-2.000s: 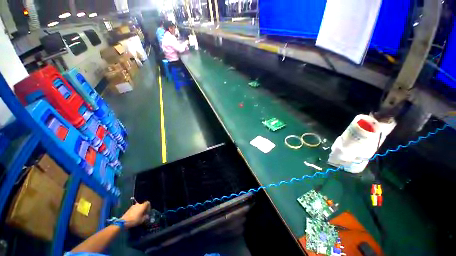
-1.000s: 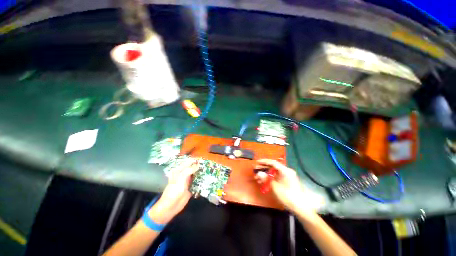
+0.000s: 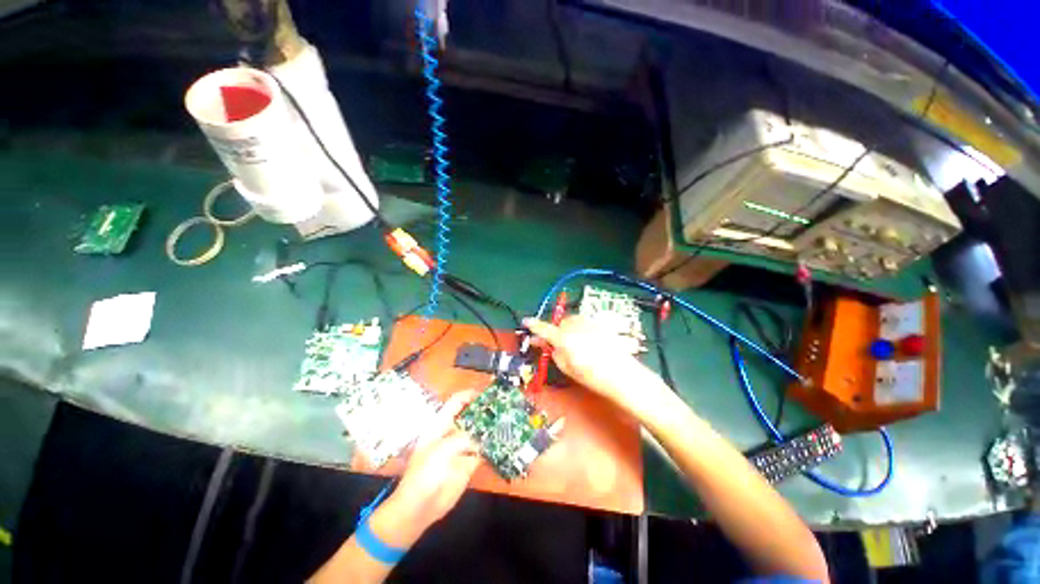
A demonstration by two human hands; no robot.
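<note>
My left hand (image 3: pixel 437 473), with a light blue wrist strap, holds a green circuit board (image 3: pixel 504 430) by its left edge over the orange-brown plate (image 3: pixel 593 462). The board's far edge meets the black connector block (image 3: pixel 479 359); whether it is plugged in cannot be told. My right hand (image 3: pixel 582 351) is at the block's right end, fingers on the white-ended blue cable (image 3: pixel 593 274), with a red pen-like tool (image 3: pixel 543 371) in it. A second board (image 3: pixel 388 413) lies beside my left hand. Another board (image 3: pixel 611 316) lies behind my right hand.
More boards (image 3: pixel 339 355) lie left of the plate. A white roll (image 3: pixel 257 143), tape rings (image 3: pixel 195 242) and paper slip (image 3: pixel 119 321) are at left. The oscilloscope (image 3: pixel 798 194), orange switch box (image 3: pixel 855 354) and remote control (image 3: pixel 798 453) are at right. A blue coiled cord (image 3: pixel 440 171) hangs behind.
The view has turned from the aisle to the bench. Since one second ago, my right hand has moved left and away to the connector block. The held board has moved slightly right, against the block.
</note>
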